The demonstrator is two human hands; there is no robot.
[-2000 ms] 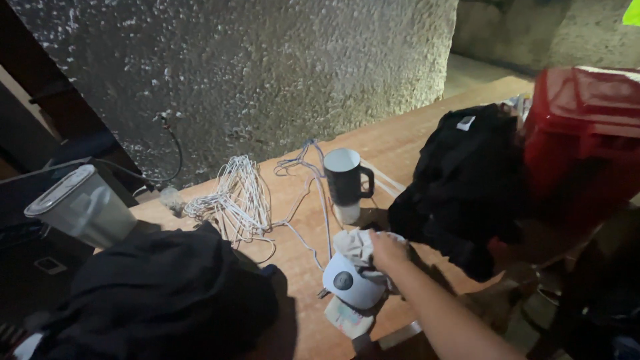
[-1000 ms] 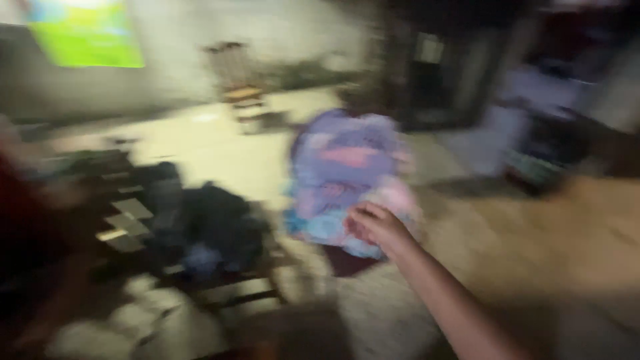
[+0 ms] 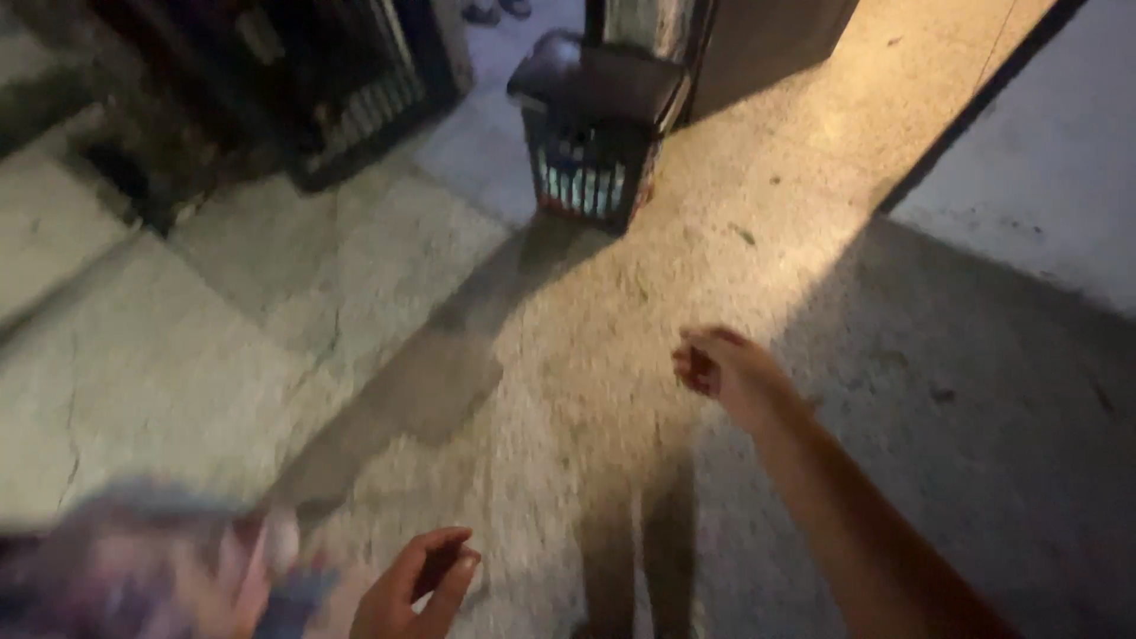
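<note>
My left hand (image 3: pixel 417 581) is at the bottom, left of centre, with thumb and fingers apart and nothing between them. Right of centre is my right hand (image 3: pixel 714 362), its fingers curled loosely over the concrete floor (image 3: pixel 568 355), with no object visible in it. A blurred heap of pink, purple and blue cloth (image 3: pixel 151 568) lies at the bottom left, nearest to my left hand. Farther off, a dark slatted plastic basket (image 3: pixel 581 142) with a lid stands on the floor, and light-coloured contents show through its slats.
A dark piece of furniture or frame (image 3: pixel 355 98) stands at the upper left. A wall or panel base (image 3: pixel 1021 169) borders the floor at the right. At the top, dark footwear (image 3: pixel 497 11) lies beyond the basket. Small leaves dot the lit floor.
The view has swung far from the wooden table, past the coloured cloth, to the floor. Two seconds ago my right hand was on a pale cloth by a white cap; it has let go. My left hand has come into view.
</note>
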